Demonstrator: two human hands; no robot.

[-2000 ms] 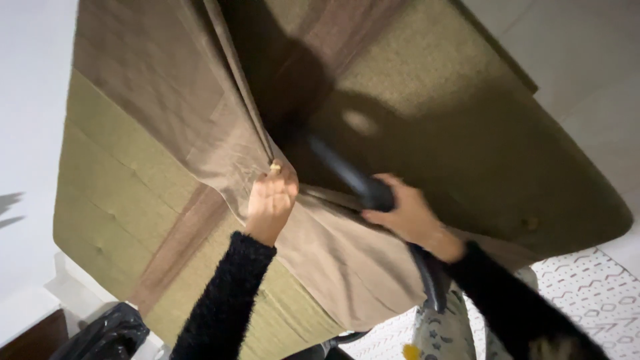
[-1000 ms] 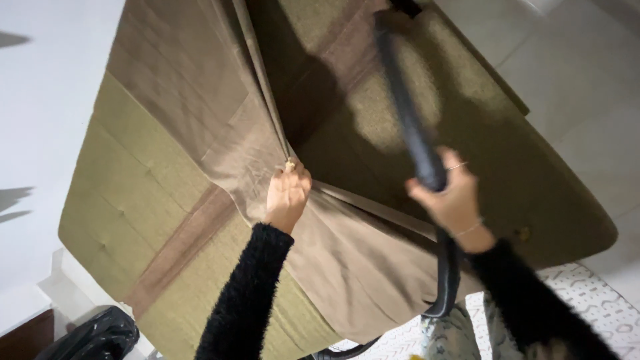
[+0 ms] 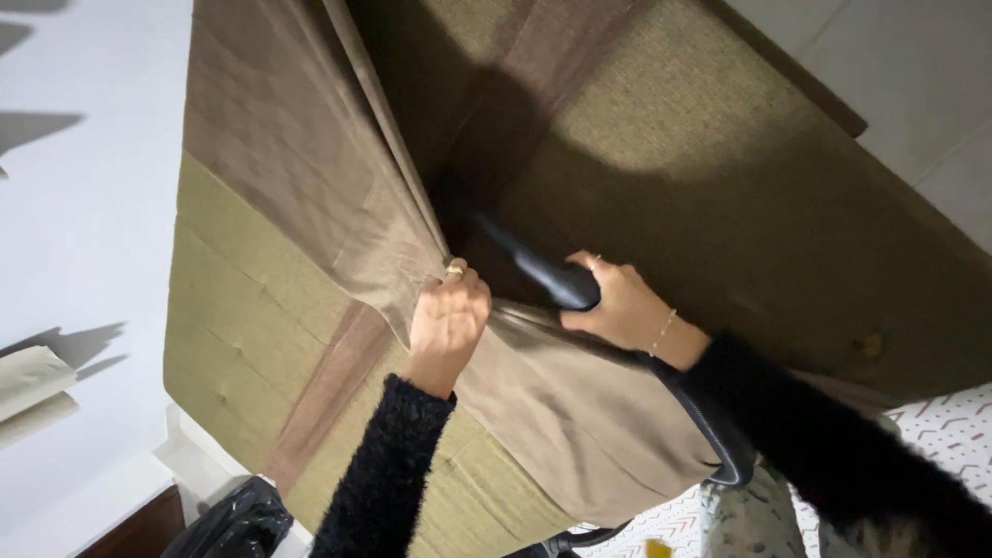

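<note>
My left hand (image 3: 451, 322), with a gold ring, grips the gathered edge of a taupe fabric cover (image 3: 589, 403) and holds it up. The cover lies across an olive-green upholstered piece (image 3: 256, 310) with brown stripes; what furniture it belongs to I cannot tell. My right hand (image 3: 620, 306) is closed around a black tube (image 3: 550, 275), which looks like a vacuum cleaner's. The tube's far end points into the dark space beside the lifted cover and is hidden in shadow. From under my right wrist a black ribbed hose (image 3: 709, 434) curves down.
A white wall (image 3: 85, 232) stands at the left. A black plastic bag (image 3: 236, 523) sits at the lower left, by a brown panel (image 3: 143, 531). Bottom right shows a white patterned rug (image 3: 945, 434) and my patterned trousers (image 3: 748, 511). Grey floor tiles (image 3: 891, 62) lie at the upper right.
A second ago the tube pointed up over the olive surface; now it is tilted left into the shadow near my left hand. My left hand keeps its hold on the cover.
</note>
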